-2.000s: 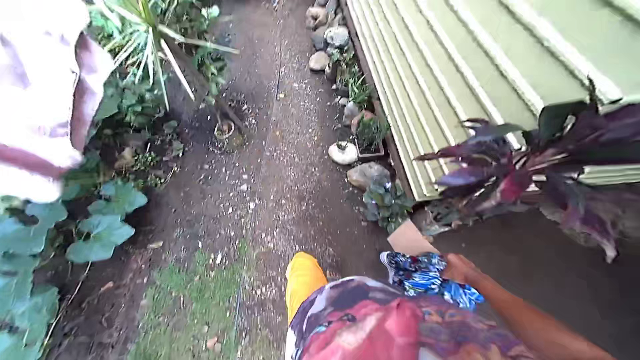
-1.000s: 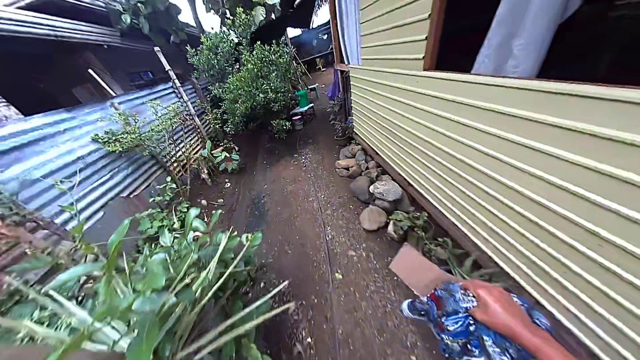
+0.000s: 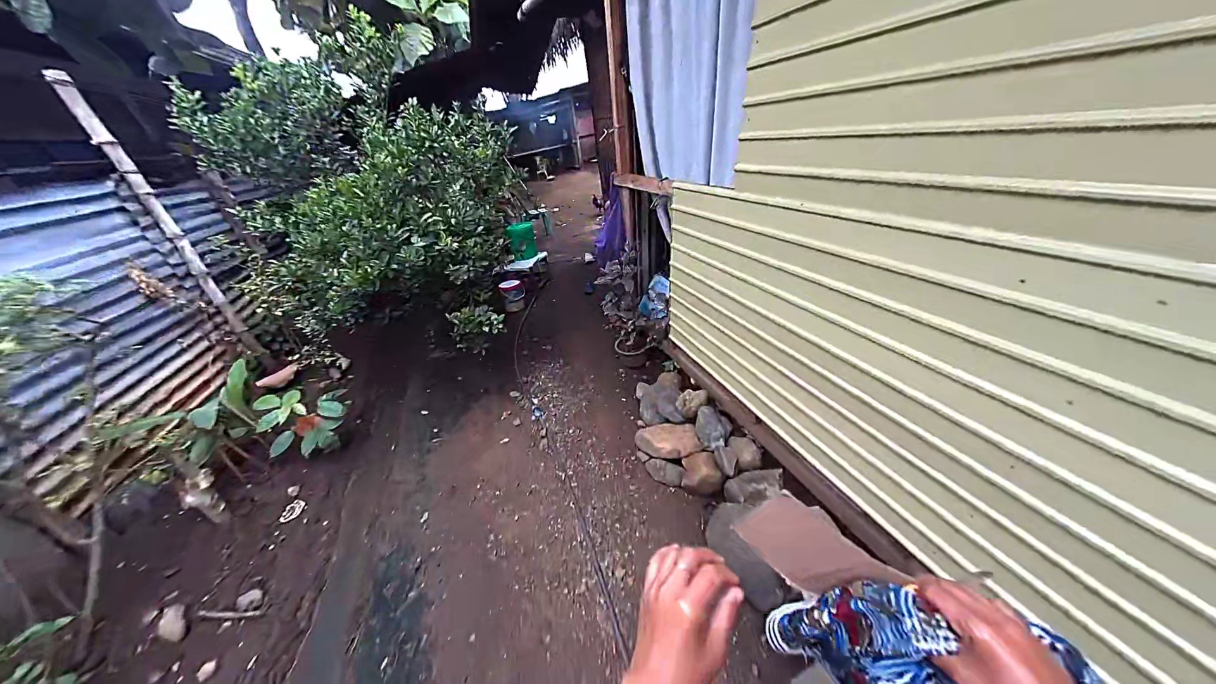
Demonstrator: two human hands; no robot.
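My right hand (image 3: 988, 632), at the lower right, grips a bundle of blue patterned cloth (image 3: 855, 627). A flat piece of brown cardboard (image 3: 817, 546) sticks out above the cloth, towards the rocks; whether the fingers touch it is hidden. To the left of the cloth, my left hand (image 3: 686, 608) is raised at the bottom edge with its fingers curled together, and no object shows in it. The two hands are apart.
A dirt path (image 3: 494, 532) with a thin dark hose (image 3: 579, 518) runs ahead. Rocks (image 3: 670, 440) line the pale green siding wall (image 3: 912, 266) at right. Leafy bushes (image 3: 399, 199), a bucket (image 3: 512, 294) and corrugated metal sheets (image 3: 66, 256) stand at left.
My left hand has come into view at the bottom. The view has swung up from the ground to the path ahead. The cloth and cardboard remain with my right hand.
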